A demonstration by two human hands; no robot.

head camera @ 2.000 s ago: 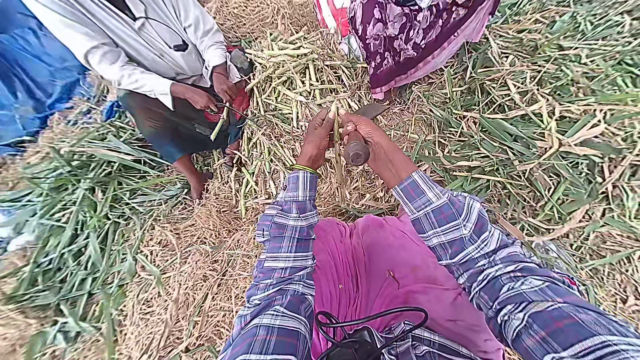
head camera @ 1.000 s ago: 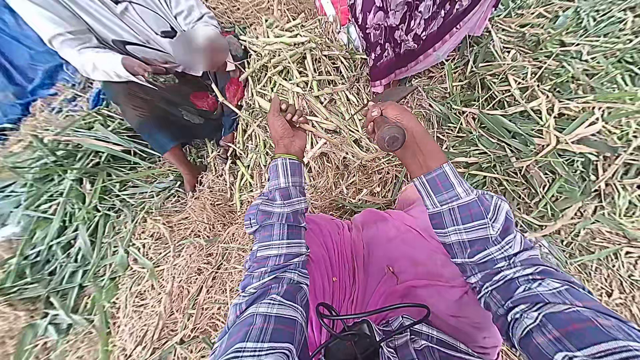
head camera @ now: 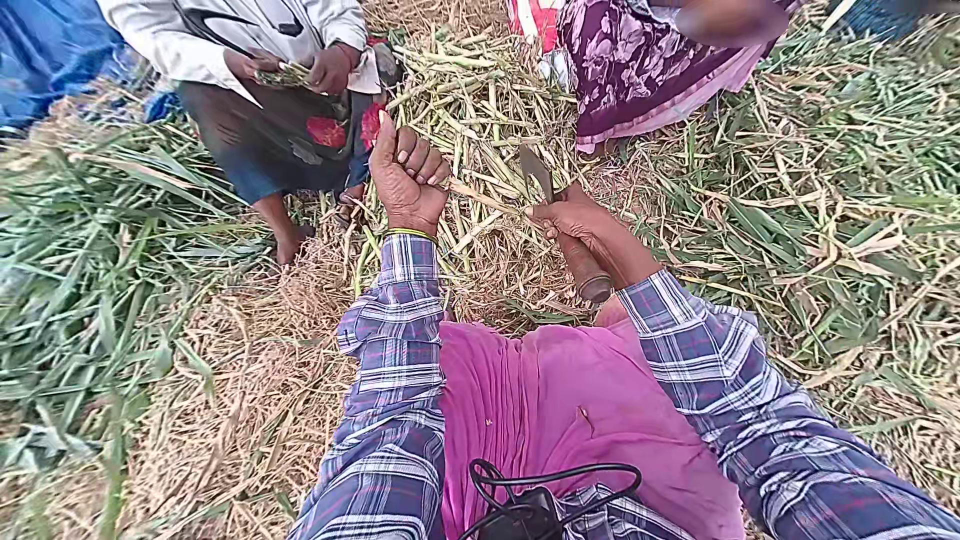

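Observation:
My left hand [head camera: 411,174] is curled, thumb up, with one end of a pale plant stalk [head camera: 486,198] at its fingers. The stalk slants down to my right hand [head camera: 589,229], whose thumb and fingertips meet its other end. In that same right hand is a sickle or knife with a wooden handle [head camera: 583,271] pointing toward me and a dark metal blade [head camera: 537,172] pointing away. Beyond and between the hands lies a pile of cut pale-green stalks [head camera: 457,97]. The fingers of my right hand hide part of the tool.
A person in a white shirt [head camera: 176,45] is at the upper left, holding plant pieces. Another person in a purple floral garment [head camera: 622,67] is at the upper right. Green leaves [head camera: 90,262] and dry straw [head camera: 247,375] cover the ground. A blue tarp [head camera: 52,60] lies at the far left.
My hands were close together two seconds ago and are now apart. Since one second ago, a pale stalk has come to span between them. The co-worker's hands have moved as well.

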